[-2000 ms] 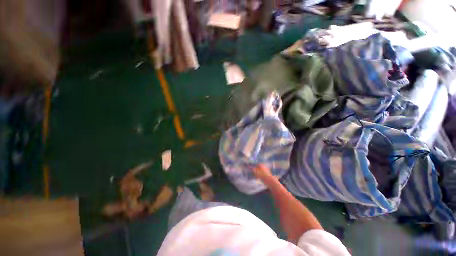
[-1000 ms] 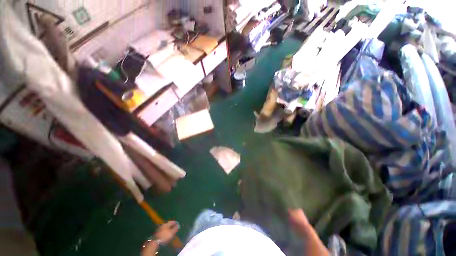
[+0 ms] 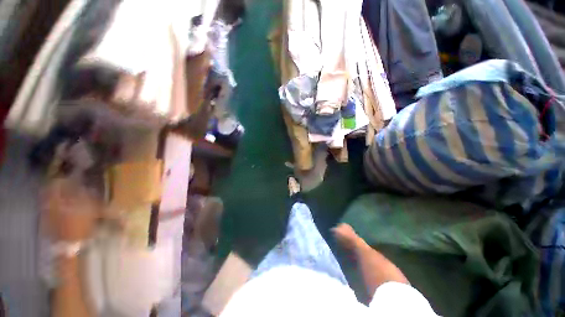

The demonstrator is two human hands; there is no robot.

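My right hand point(image 3: 348, 236) is small and blurred at the lower centre, beside the left edge of the green cloth point(image 3: 446, 241). Its fingers are not clear, and no held thing shows. My left hand point(image 3: 69, 207) is a large blur at the left, in front of the desk point(image 3: 172, 204). I cannot tell whether it holds anything. The green cloth lies in a limp heap at the lower right. A blue-and-beige striped sack point(image 3: 455, 139) lies just beyond it.
Long pale rolls or tubes point(image 3: 300, 43) lie beyond the green floor point(image 3: 260, 167), with crumpled plastic at their near ends. Dark rolls point(image 3: 402, 43) are at the upper right. A pale flat piece point(image 3: 228, 282) lies by the desk. My foot point(image 3: 294, 186) is on the floor.
The view has swung so that the desk is now close at left and the pale rolls are ahead. My left hand is higher in view. My right hand stays beside the green cloth.
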